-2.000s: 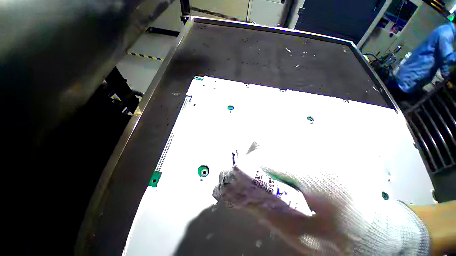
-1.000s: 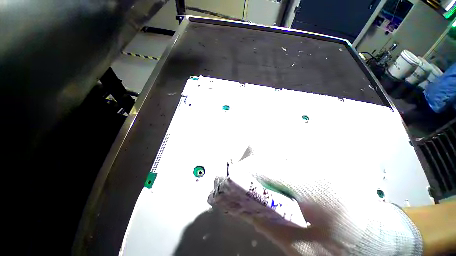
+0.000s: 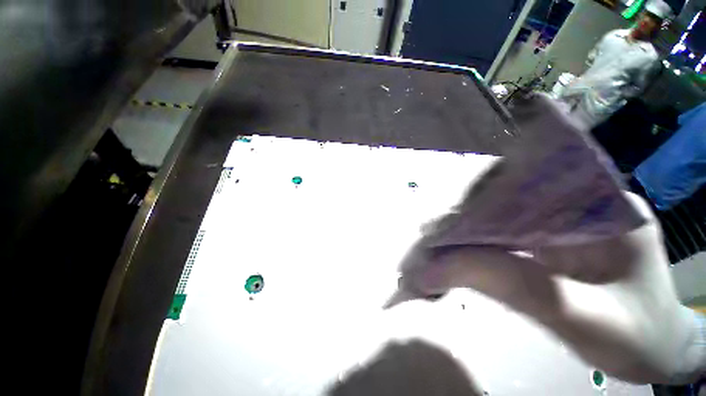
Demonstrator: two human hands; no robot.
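Note:
A large white panel (image 3: 333, 232) with green-ringed holes lies on the dark tabletop. My right hand (image 3: 588, 302), in a white glove and blurred, comes in from the right and is shut on a crumpled squeeze tube (image 3: 550, 186). The tube is raised above the right part of the panel, its wide end up and its pointed nozzle down and left, close over the panel's middle. I cannot tell if the nozzle touches the panel. My left hand is not in view.
The dark table has a raised metal rim (image 3: 348, 56). A large dark rounded hood (image 3: 70, 93) fills the upper left. Beyond the table at the right stand a person in white (image 3: 615, 73) and a person in blue (image 3: 677, 162). A slatted rack (image 3: 685, 236) is at the right edge.
My right hand has moved right and lifted the tube's wide end, so the tube is now steeper. The view has shifted; the panel sits further left. A person in white now shows.

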